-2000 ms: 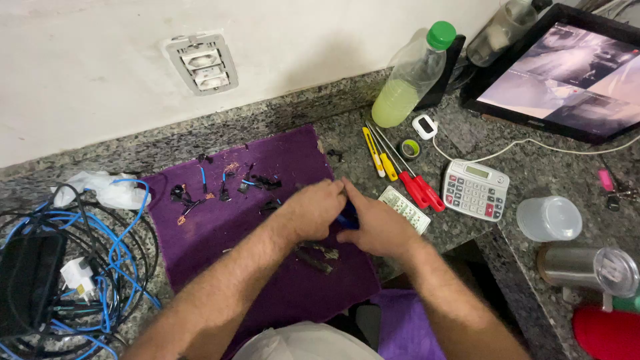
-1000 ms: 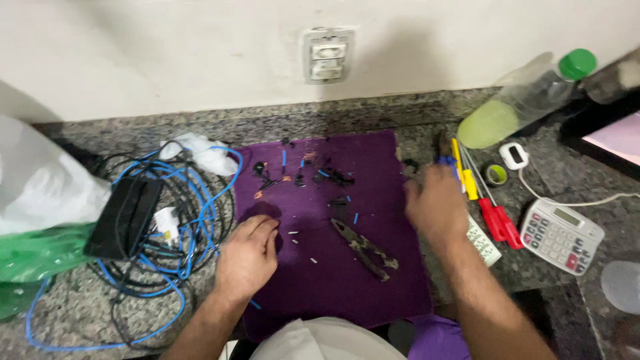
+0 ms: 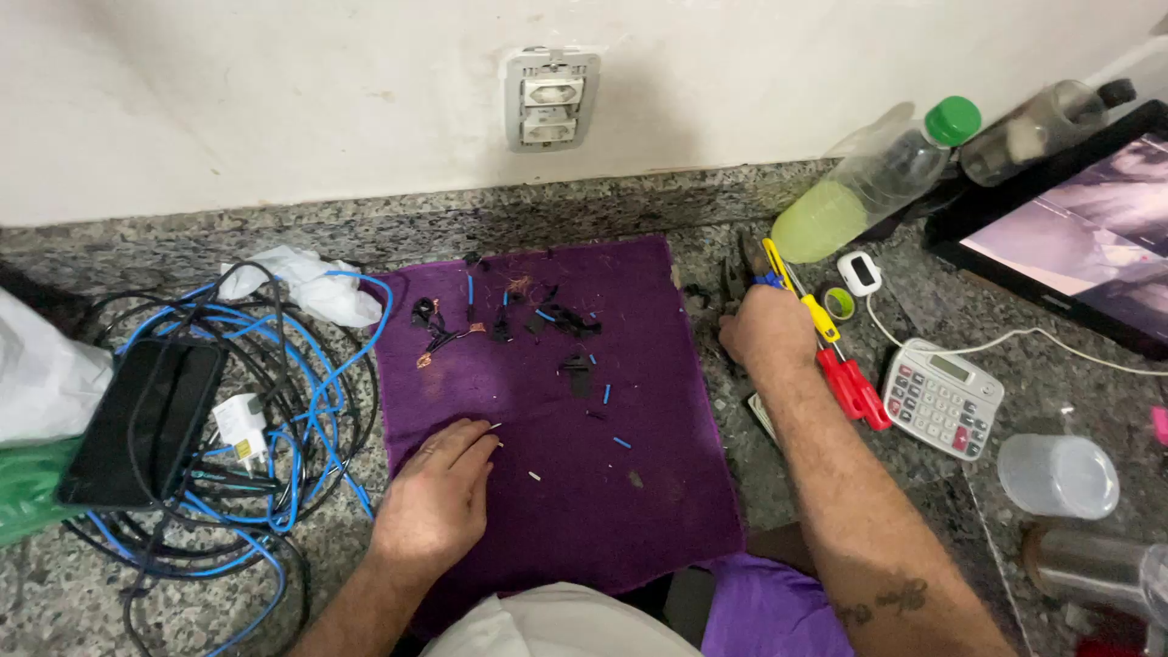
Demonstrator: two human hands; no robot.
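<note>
My left hand (image 3: 436,497) rests at the left part of the purple cloth (image 3: 566,511), its fingertips beside small white pieces. Whether it holds one of them, I cannot tell. At the cloth's right side, my right hand (image 3: 771,333) is closed around blue-handled pliers (image 3: 756,255), whose dark jaws point toward the wall. A second dark tool (image 3: 730,278) lies by its fingers, partly hidden. Blue wire bits (image 3: 607,394), black scraps (image 3: 570,321) and copper strands (image 3: 424,361) are scattered over the cloth. Just right of my right hand lie a yellow-handled tool (image 3: 818,318) and red-handled screwdrivers (image 3: 853,388).
Coiled blue and black cables (image 3: 319,401) with a black phone-like device (image 3: 141,424) and a white plug (image 3: 240,427) lie left. A green-capped bottle (image 3: 821,214), tape roll (image 3: 837,301), calculator (image 3: 944,397), plastic cup (image 3: 1058,476) and screen (image 3: 1077,228) stand right. The wall holds an outlet (image 3: 552,100).
My hands, together over the cloth two seconds ago, are apart. The dark pliers seen on the cloth one second ago are gone from there; my right hand is now on blue-handled pliers. The view has shifted.
</note>
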